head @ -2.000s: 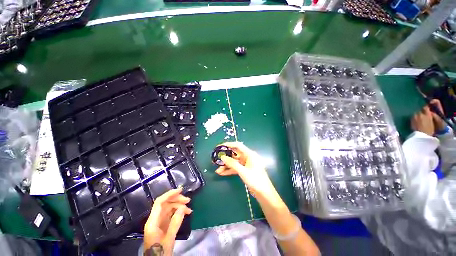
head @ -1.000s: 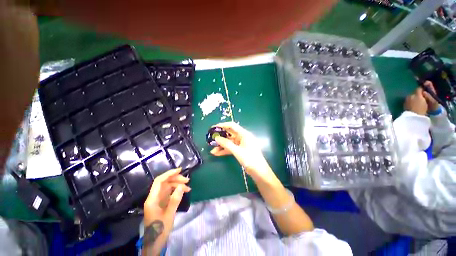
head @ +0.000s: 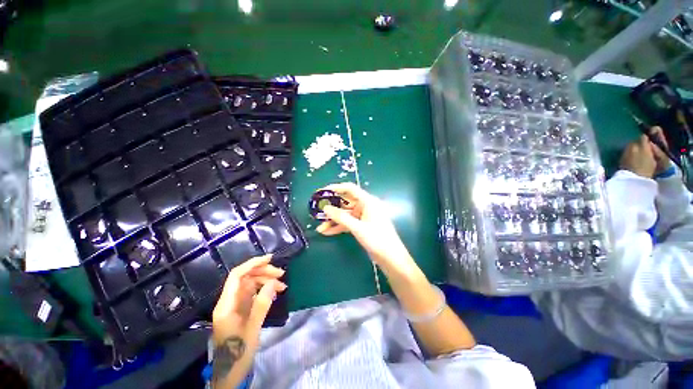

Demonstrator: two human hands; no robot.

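Observation:
My right hand (head: 346, 210) holds a small round black unit (head: 322, 203) by its edge, over the green mat just right of the black trays. The unit has a yellowish-green centre. My left hand (head: 251, 289) is at the lower right corner of the large black compartment tray (head: 163, 171), fingers bent and apart; I see nothing in it. A few round units lie in that tray's pockets. A second black tray (head: 266, 121) with units shows from under it. A loose heap of small white parts (head: 323, 150) lies beyond my right hand, with bits scattered around.
A tall stack of clear blister trays (head: 532, 175) stands on the right. Another person's hands (head: 646, 156) work at the far right. The green conveyor (head: 304, 38) crosses behind, carrying one dark unit (head: 384, 22). A document sheet (head: 45, 205) and a black box (head: 43, 308) are at left.
The large brown-red blur that covered the top and left of the view is gone. The camera view has shifted slightly. Both hands keep nearly the same pose, and my right still holds the unit.

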